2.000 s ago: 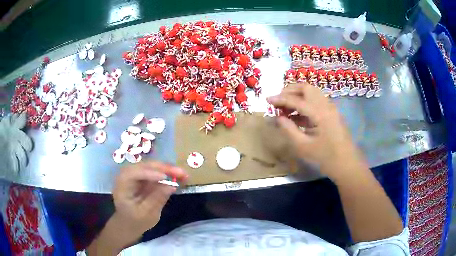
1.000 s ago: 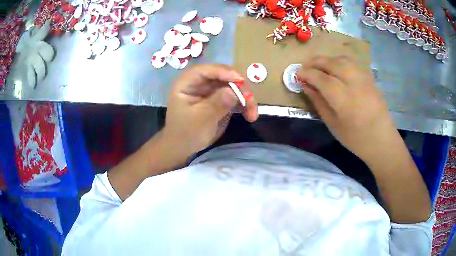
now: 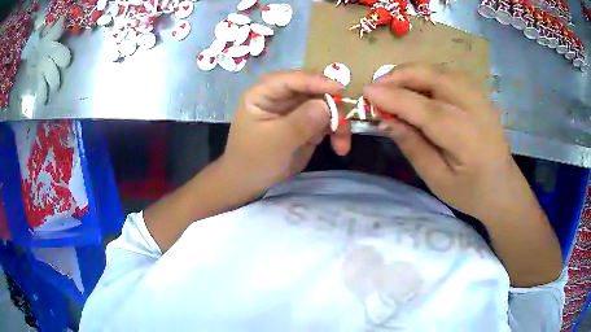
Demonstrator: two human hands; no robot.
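My left hand (image 3: pixel 285 120) holds a round white base (image 3: pixel 332 113) on edge between thumb and fingers, its red spots facing right. My right hand (image 3: pixel 440 117) pinches a figurine body (image 3: pixel 365 108), mostly covered by the fingers. Its thin white legs point left and meet or nearly meet the red spots; contact cannot be told. Below the hands is the table's front edge. Another round base (image 3: pixel 336 73) lies on the cardboard mat (image 3: pixel 402 50). The white glue dish (image 3: pixel 383 72) is partly hidden behind my right fingers.
Loose bases (image 3: pixel 236 40) lie left of the mat, with a larger pile (image 3: pixel 139 26) beyond. Figurine bodies (image 3: pixel 389 16) lie at the mat's far edge. Assembled figurines (image 3: pixel 538 26) stand in rows at far right. A white glove (image 3: pixel 44 61) lies at left. A blue crate (image 3: pixel 97 188) is below left.
My right hand has moved from the dish towards my left hand, bringing the figurine's legs to the base. The view has shifted slightly since a second ago, after tilting down earlier.
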